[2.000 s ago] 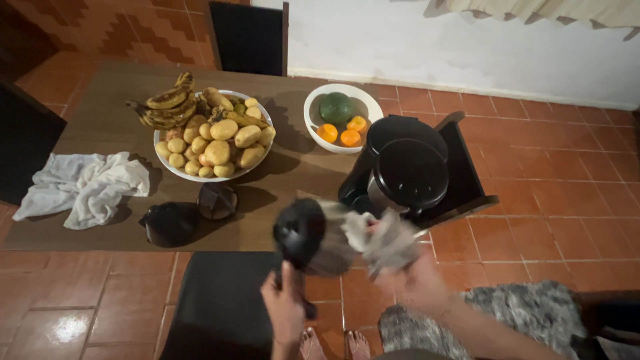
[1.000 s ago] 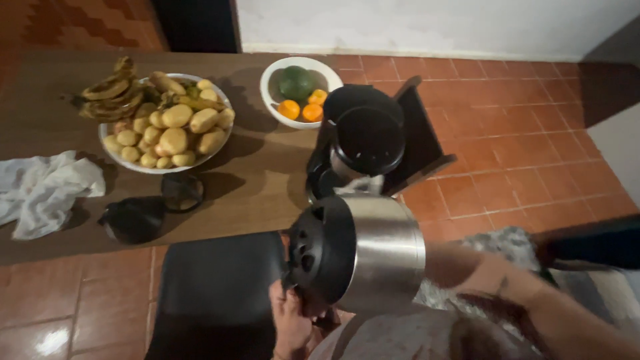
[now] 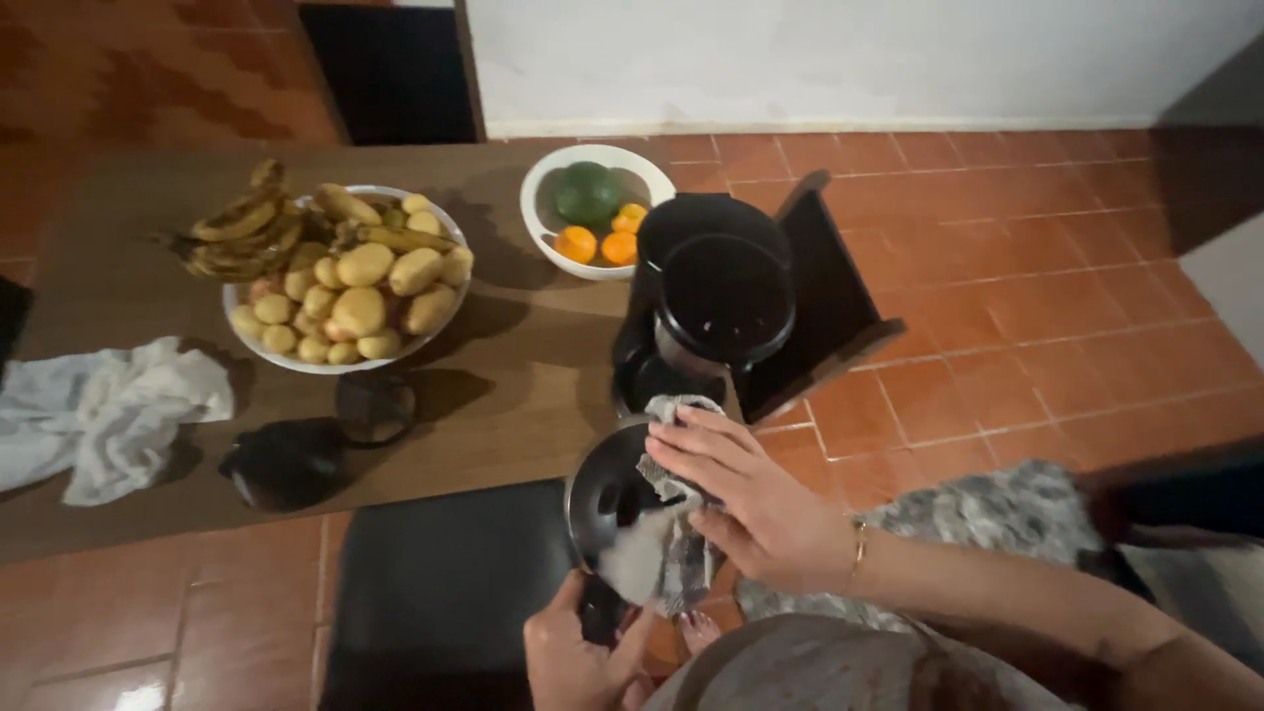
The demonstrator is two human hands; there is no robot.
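Observation:
My left hand (image 3: 592,647) grips the black handle of a coffee carafe (image 3: 604,494), whose dark round top faces up below the table's front edge. My right hand (image 3: 755,494) presses a crumpled grey-and-white cloth (image 3: 681,553) on the carafe's top. Just beyond, a black coffee maker (image 3: 726,296) stands at the table's right end. To the left, a black plastic part (image 3: 286,464), perhaps a filter basket, lies beside a small dark cup-like part (image 3: 375,407) near the front edge. The carafe's steel side is mostly hidden.
On the wooden table (image 3: 523,395) are a large bowl (image 3: 346,367) of potatoes and ripe bananas, a white bowl (image 3: 538,212) with oranges and a green fruit, and a crumpled white cloth (image 3: 148,415). A black chair (image 3: 444,592) stands in front, another chair (image 3: 839,296) at the right end.
The carafe, lying sideways with its steel side showing a second ago, now has its top facing up. My right hand has come over onto the top with the cloth.

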